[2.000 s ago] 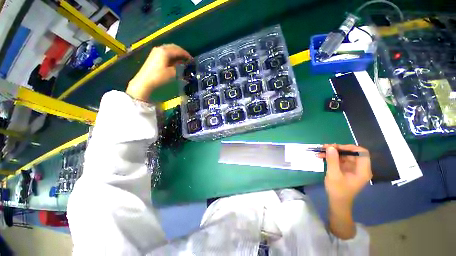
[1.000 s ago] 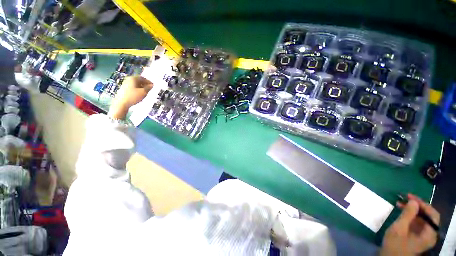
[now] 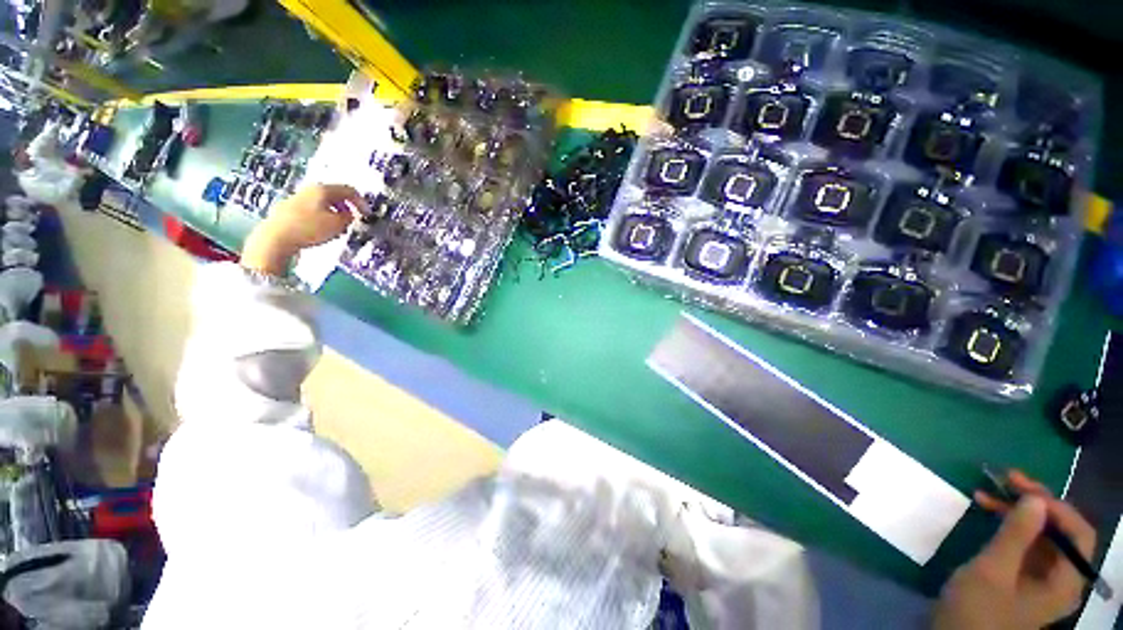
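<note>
My left hand is at the left blister tray, its fingertips at the tray's left edge; whether they hold a part cannot be made out. My right hand is at the lower right, partly cut off by the bottom edge, and holds dark tweezers. The adhesive sheet, dark grey with a bare white end, lies slanted on the green mat, its white end near my right hand. The clear blister tray of housings holds rows of black modules with pale square outlines behind the sheet.
Loose black frames lie between the two trays. A white sheet lies beside the left tray. A single module and part of a long black strip are at the right. A blue bin is cut off at the right edge.
First the view swung left and my left hand went from the housings tray to the left tray. In the last second its fingertips have come to that tray's edge. My right hand keeps the tweezers.
</note>
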